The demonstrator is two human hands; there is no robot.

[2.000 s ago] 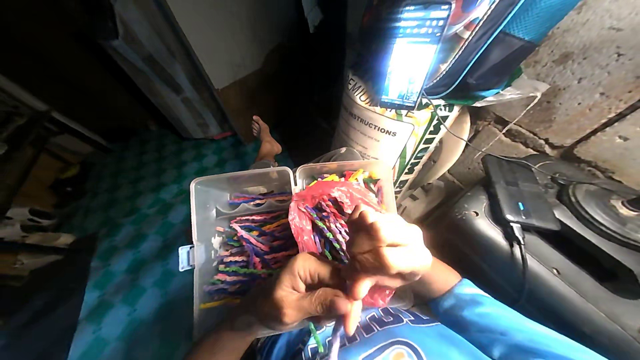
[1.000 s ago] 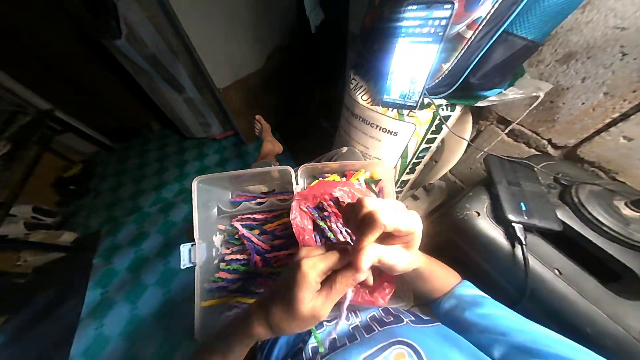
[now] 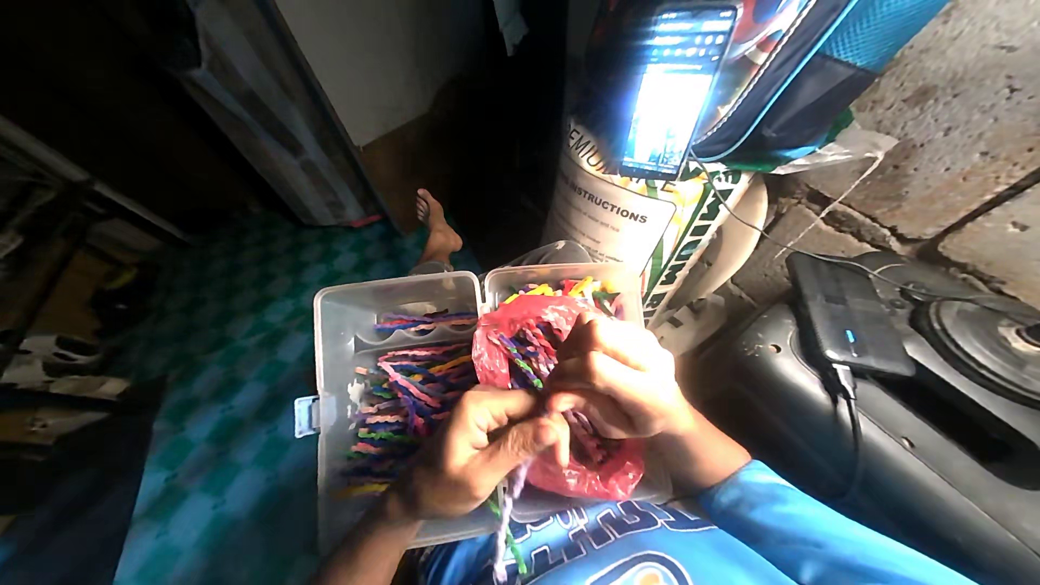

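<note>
My left hand and my right hand meet over a red plastic bag and pinch a lilac and green braided cord, whose end hangs down in front of the blue shirt. Where the fingers touch, the cord is hidden. Many twisted, multicoloured cords lie inside the bag. The bag rests in the right half of an open clear plastic case. More braided cords fill the left half, and yellow pieces show behind the bag.
A lit phone stands before a printed sack. At the right, a power bank with a cable lies on a black appliance near a block wall. A backpack is at the upper right. A bare foot rests ahead on the green checked floor.
My hands have shifted slightly and the fingers are placed differently on the cord, which they still pinch. The case and bag remain in place.
</note>
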